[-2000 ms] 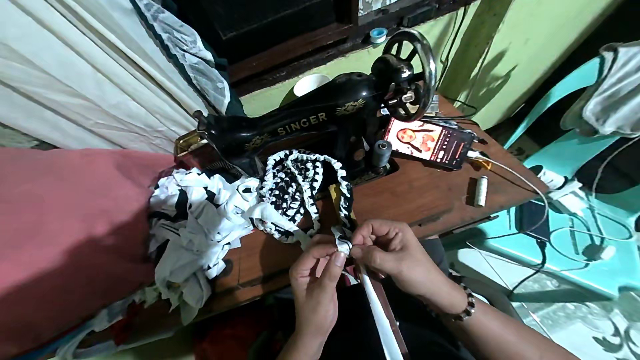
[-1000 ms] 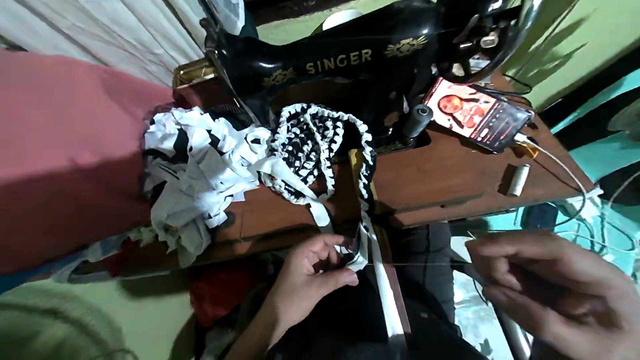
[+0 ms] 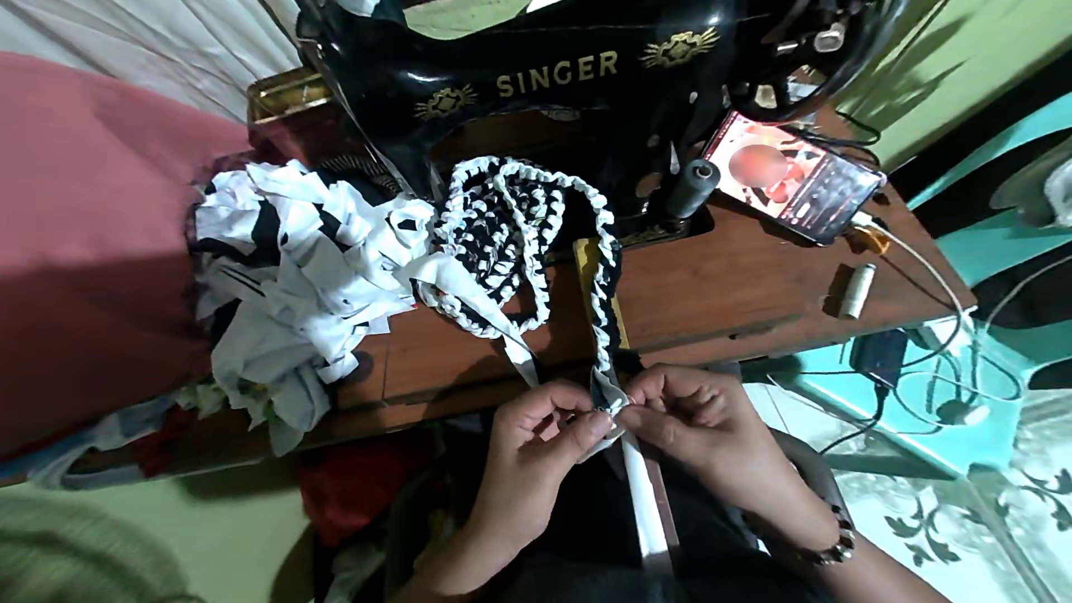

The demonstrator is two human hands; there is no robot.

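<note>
A black-and-white braided fabric cord (image 3: pixel 601 293) runs from a coil beside the sewing machine down to my hands. My left hand (image 3: pixel 536 461) pinches the white fabric at the cord's lower end between thumb and fingertips. Touching the same spot from the right is my right hand (image 3: pixel 712 435), its thumb and index finger closed on the cloth; whether it holds a needle cannot be seen. A long white fabric strip (image 3: pixel 643 502) hangs below the hands over the lap. Left of the coil lies a heap of white and black fabric strips (image 3: pixel 293 268).
A black Singer sewing machine (image 3: pixel 536 75) stands on the wooden table (image 3: pixel 703 310). At its right are a dark thread spool (image 3: pixel 693 188), a lit phone (image 3: pixel 787 180) on a cable and a pale thread spool (image 3: pixel 857 291). A teal chair (image 3: pixel 921 419) bears cables and an adapter.
My right hand, held out to the right with a thread stretched between the hands one second ago, is back at the cord's end against my left hand. The view has moved closer since two seconds ago.
</note>
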